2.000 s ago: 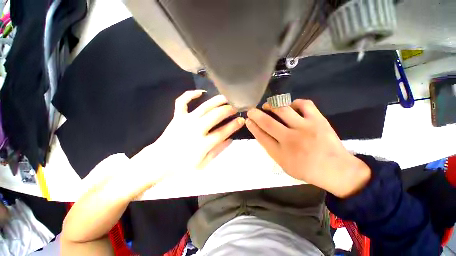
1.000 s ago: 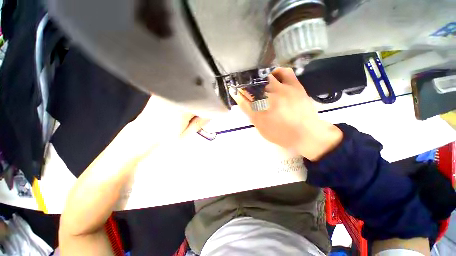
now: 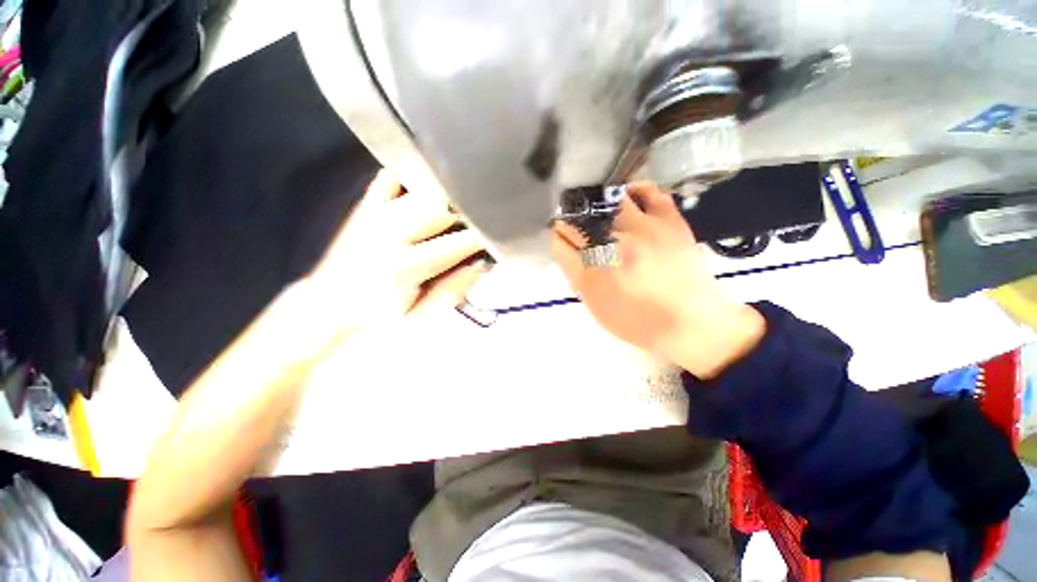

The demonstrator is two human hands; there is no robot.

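A black cloth panel (image 3: pixel 245 188) lies left of the sewing machine head (image 3: pixel 489 125), which hides part of the work area. My left hand (image 3: pixel 415 256) is beside the head's lower left side, fingers bent and partly hidden; any grip on cloth cannot be made out. My right hand (image 3: pixel 648 273) reaches under the head, its fingertips at the presser foot and needle area (image 3: pixel 591 202). What its fingers touch is too small and blurred to tell.
Black cloth (image 3: pixel 762 199) lies right of the needle, by dark looped shears handles (image 3: pixel 745 243). Blue thread snips (image 3: pixel 853 213) and a phone (image 3: pixel 984 256) are farther right. Dark cut pieces (image 3: pixel 68 193) are heaped at left. A red basket (image 3: pixel 773 512) is beside the lap.
The black panel in front of the needle has gone from there, uncovering the white table and shears handles. My right hand has moved up to the presser foot. My left hand has shifted left.
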